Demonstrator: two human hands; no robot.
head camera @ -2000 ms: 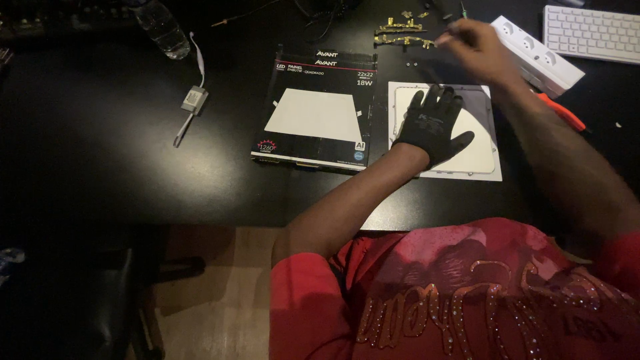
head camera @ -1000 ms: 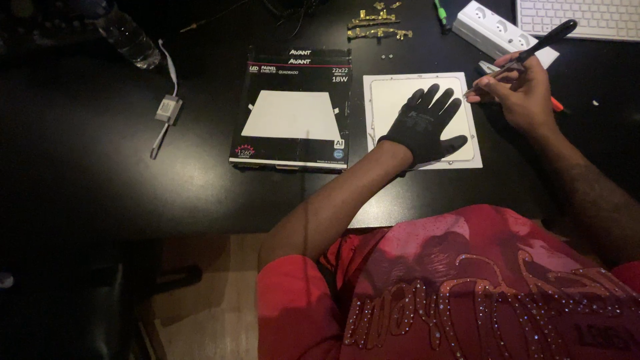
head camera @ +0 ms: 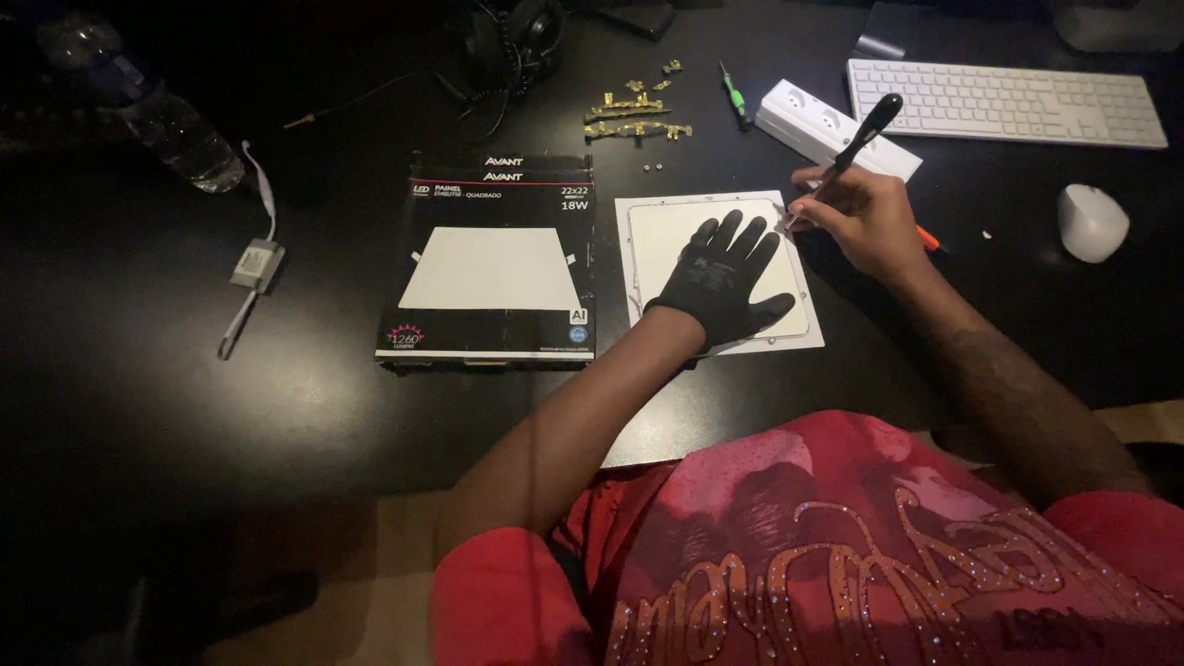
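Note:
My left hand (head camera: 724,280), in a black glove, lies flat with fingers spread on a square white LED panel (head camera: 659,242). Bare and bent, my right hand (head camera: 860,215) grips a thin screwdriver with a black handle (head camera: 869,125). The tool's tip points down at the panel's upper right edge; whether it touches a screw cannot be told. Small screws sit around the panel's rim. Left of the panel lies its black cardboard box (head camera: 495,333), with a panel pictured on it.
Behind the panel are brass terminal strips (head camera: 638,131), a green screwdriver (head camera: 733,95) and a white power strip (head camera: 814,120). A keyboard (head camera: 1008,104) and mouse (head camera: 1092,223) lie right. An LED driver with leads (head camera: 257,265) and a plastic bottle (head camera: 180,134) are left.
My right hand has come from near the brass strips to the panel's right edge, and the black-handled screwdriver now shows in it. My left hand has stayed on the panel.

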